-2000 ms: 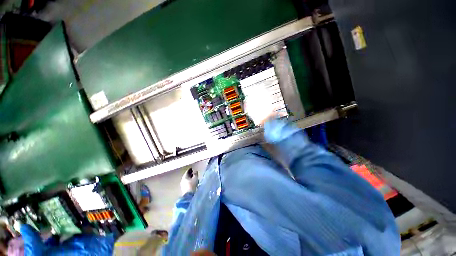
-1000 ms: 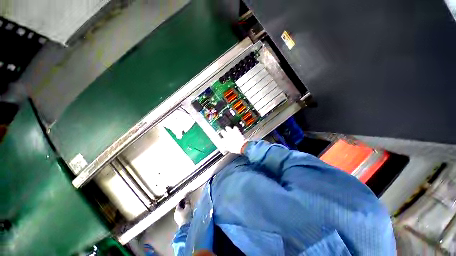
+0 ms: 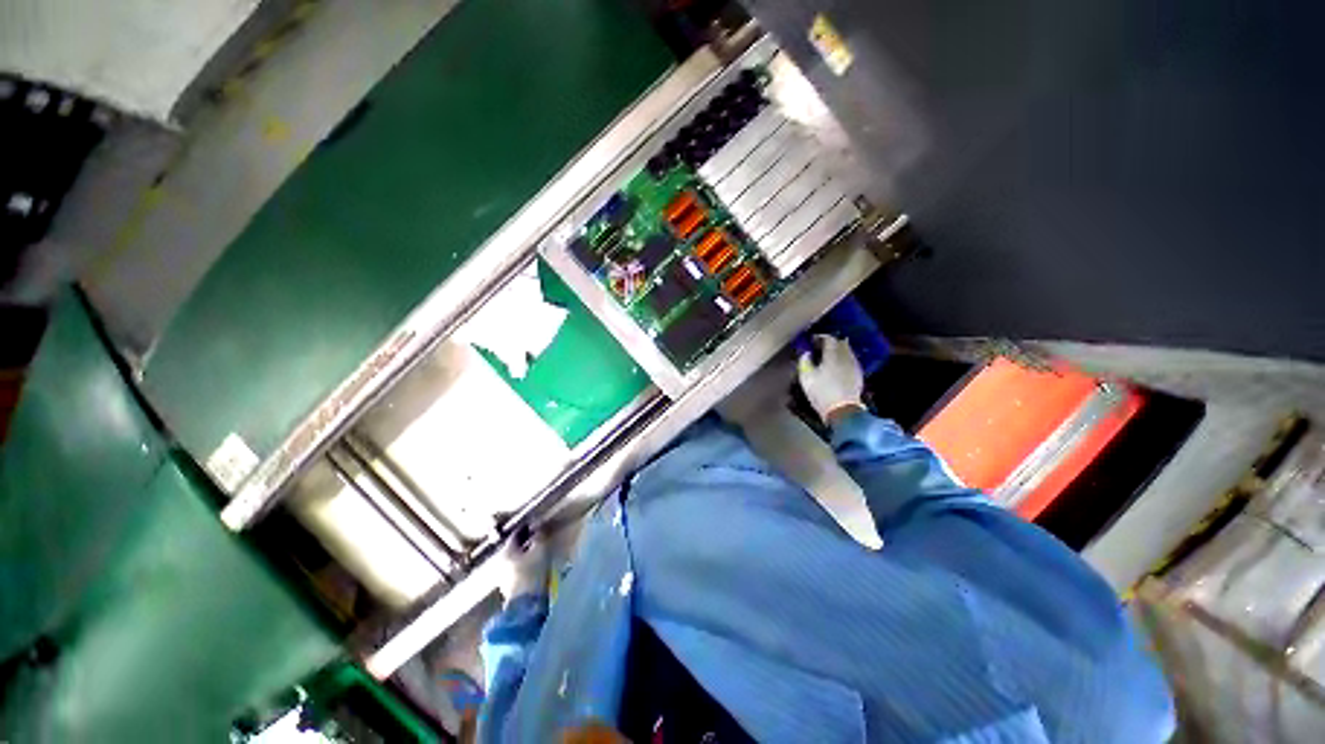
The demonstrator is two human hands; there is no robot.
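Observation:
A green populated circuit board (image 3: pixel 671 273) lies in a pale frame (image 3: pixel 613 329) between the conveyor rails. It carries several white ribbed blocks (image 3: pixel 785 189), three orange-copper coils (image 3: pixel 714 250) and black round capacitors (image 3: pixel 712 124). My white-gloved right hand (image 3: pixel 833 378) is off the board, beyond the near rail. Its fingers are at a bright blue part (image 3: pixel 860 334) below the rail; whether they grip it is unclear. My left hand (image 3: pixel 523 567), also gloved, is small and blurred at the near rail's outer side, with a small dark spot at its fingers.
The long near rail (image 3: pixel 451 611) and far rail (image 3: pixel 422 342) slant up to the dark grey machine (image 3: pixel 1075 175). A white crumpled piece (image 3: pixel 520 323) lies left of the frame. Green benches (image 3: pixel 363 218) stand beyond and left. A red-orange panel (image 3: pixel 1003 425) is at right.
My right hand has left the board's near edge and moved right to the blue part. The board and frame sit closer to the machine end. My left hand stays near the rail.

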